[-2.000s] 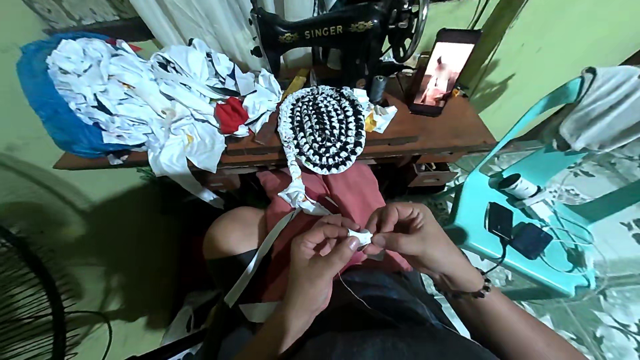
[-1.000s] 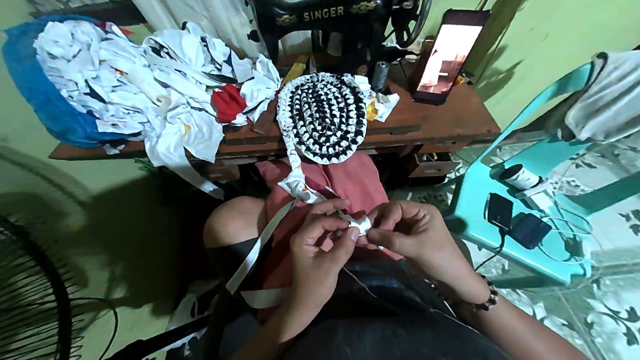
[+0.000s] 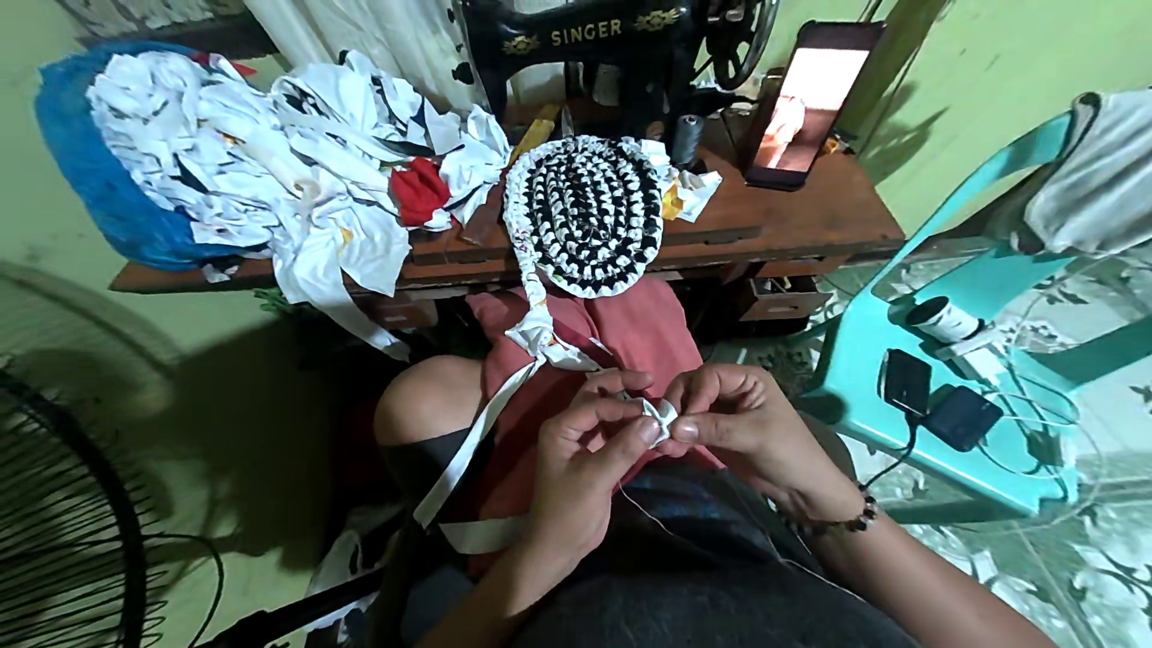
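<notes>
My left hand [image 3: 589,459] and my right hand [image 3: 751,432] meet over my lap and pinch a small folded piece of white fabric strip [image 3: 661,421] between thumbs and fingertips. A thin thread [image 3: 648,513] hangs below it; whether a needle is held cannot be seen. White strips [image 3: 481,432] run from a knot [image 3: 537,333] on the red cloth [image 3: 630,328] over my lap. From that knot a braided strip leads up to an oval coiled mat of black and white fabric [image 3: 585,211], which leans on the edge of the wooden sewing table [image 3: 810,225].
A black Singer sewing machine [image 3: 585,31], a thread spool [image 3: 687,139] and an upright phone [image 3: 814,103] stand on the table. White scraps [image 3: 297,153] spill from a blue plastic bag [image 3: 81,171]. A fan [image 3: 72,504] is at left, a turquoise chair [image 3: 864,387] with devices [image 3: 963,418] at right.
The fingers of both hands have shifted slightly around the white strip, which shows folded differently between them. The mat and scraps stay in place.
</notes>
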